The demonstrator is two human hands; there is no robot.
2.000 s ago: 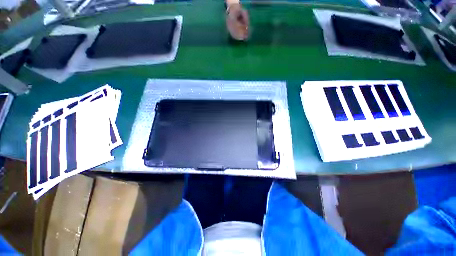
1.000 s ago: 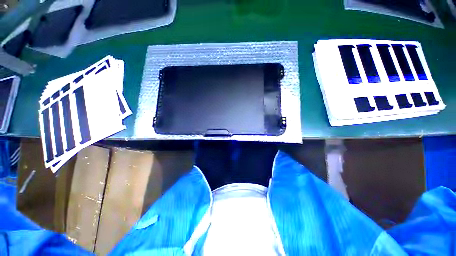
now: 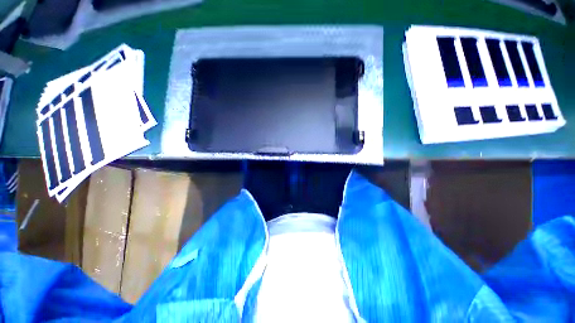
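Note:
A black panel unit (image 3: 271,106) lies flat on silvery bubble wrap (image 3: 180,94) right in front of me, at the bench's near edge. It has small tabs at its corners and a glossier band at its right end. Fanned white sticker sheets (image 3: 120,117) with long black bars lie to its left. A neater stack of white sticker sheets (image 3: 435,117) lies to its right, with long blue-ended black bars above short black rectangles. Neither of my hands is in view; only my blue sleeves show at the lower left and lower right.
The green bench (image 3: 252,12) runs across the picture. More black panels (image 3: 53,14) on pale sheets are cut off at the upper left, and part of another (image 3: 539,5) at the upper right. Brown cardboard boxes (image 3: 154,211) stand below the bench edge.
The view has tilted down, so the bench and its things sit higher in the picture. The person's hand across the bench has left view. The panel and sheets have not moved on the bench.

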